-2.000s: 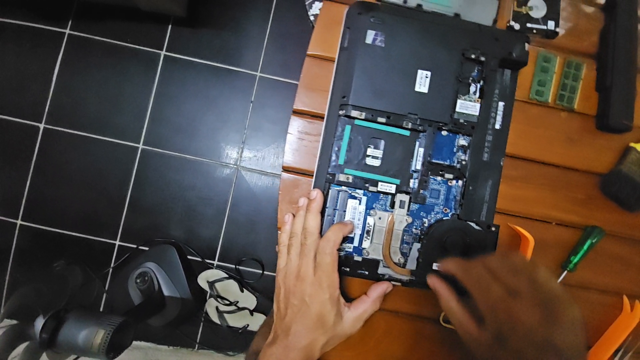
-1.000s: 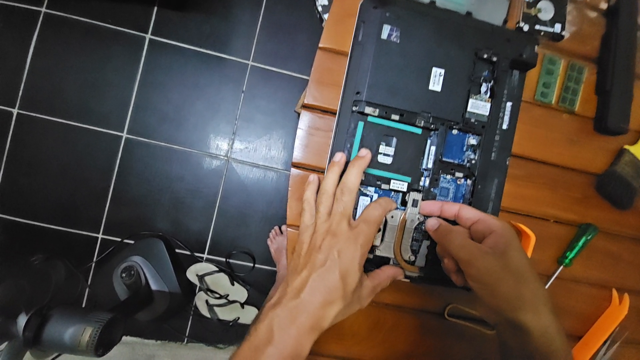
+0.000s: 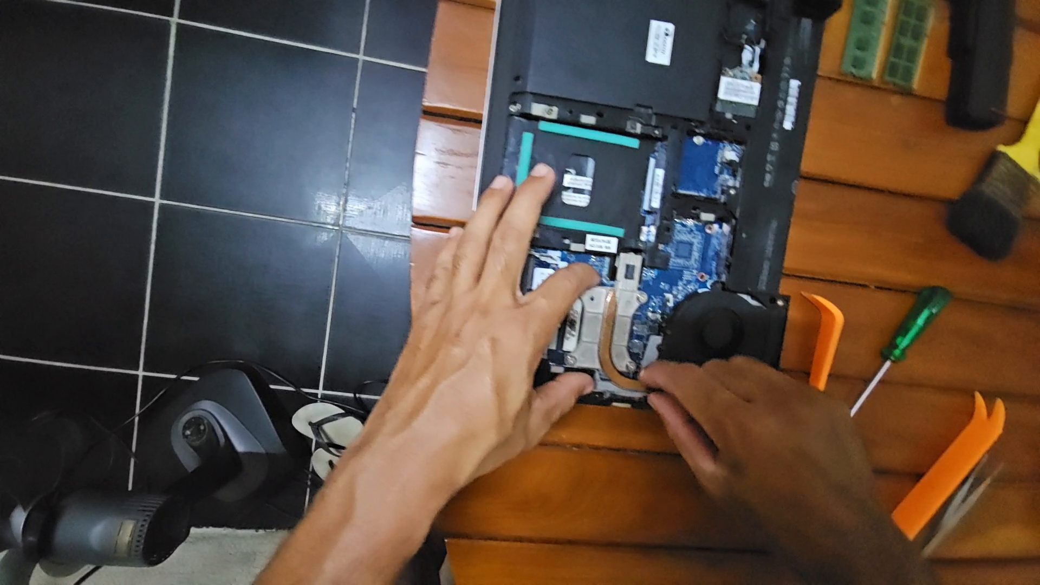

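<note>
An opened laptop base (image 3: 601, 57) lies underside up on a slatted wooden table, its blue circuit board (image 3: 682, 252) showing. My left hand (image 3: 487, 325) rests spread over the laptop's left edge, fingertips by the black drive bay panel (image 3: 609, 187) with teal strips, thumb near the lower edge. The fingers are apart and hold nothing that I can see. My right hand (image 3: 731, 431) is at the lower edge, thumb and index finger at the bend of the copper heat pipe (image 3: 606, 341), beside the black cooling fan (image 3: 719, 325). Whether they grip the pipe cannot be told.
To the right on the table lie a green-handled screwdriver (image 3: 918, 321), orange pry tools (image 3: 826, 341) (image 3: 951, 467), a brush (image 3: 995, 195), green memory modules (image 3: 865, 36) and a long black part (image 3: 979, 65). Left is the tiled floor (image 3: 244, 122), with flip-flops (image 3: 337, 426) and a dark stand (image 3: 236, 431).
My left hand has moved from the laptop's lower left corner up towards the drive bay. My right hand has gone from the heat pipe's upper part to its lower bend since a second ago.
</note>
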